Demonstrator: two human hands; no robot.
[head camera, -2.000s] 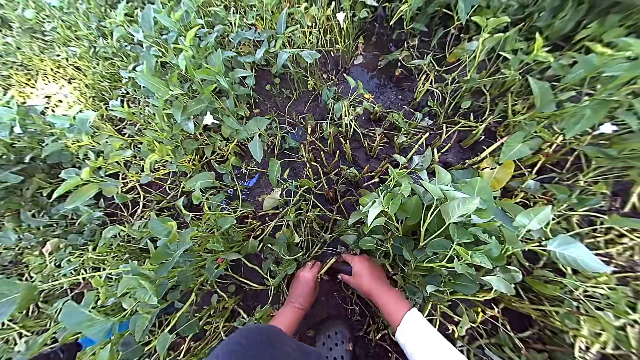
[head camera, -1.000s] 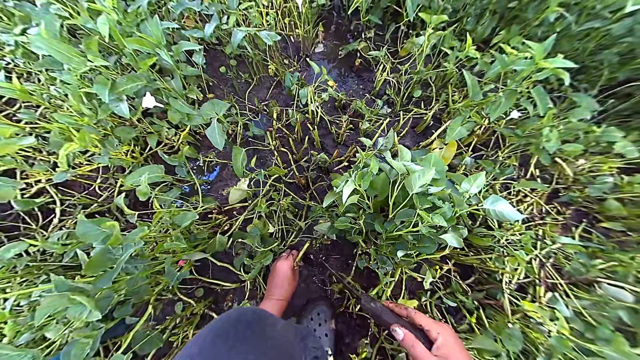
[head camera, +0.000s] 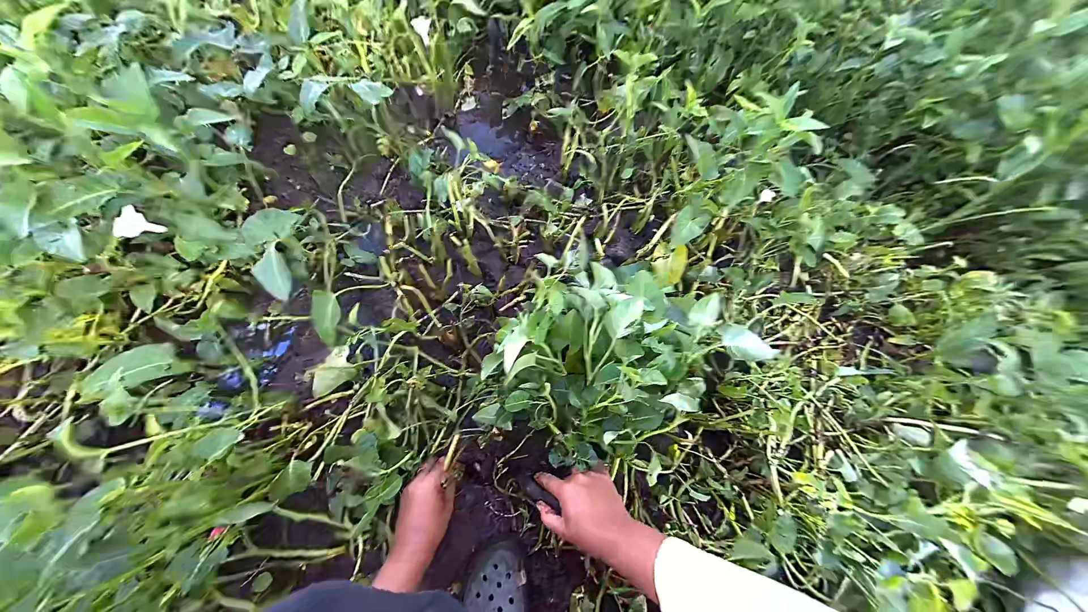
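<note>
Low in the view, my left hand (head camera: 425, 506) is closed around a plant stem (head camera: 452, 450) at the edge of dark mud. To its right, my right hand (head camera: 586, 507) grips the dark handle of a knife (head camera: 537, 491); leaves and mud hide the rest of the tool. Just above my right hand stands a leafy green clump (head camera: 603, 357). Cut stem stubs (head camera: 433, 280) rise from the mud above and left of that clump.
A grey perforated clog (head camera: 497, 580) is planted in the mud between my hands. Tangled green vines spread on both sides. Wet mud with shallow water (head camera: 510, 144) shows at the top middle, and a white flower (head camera: 136, 223) at the left.
My right hand, with the dark tool, has moved from the lower right up and left, beneath the leafy clump. My left hand remains low beside the clog.
</note>
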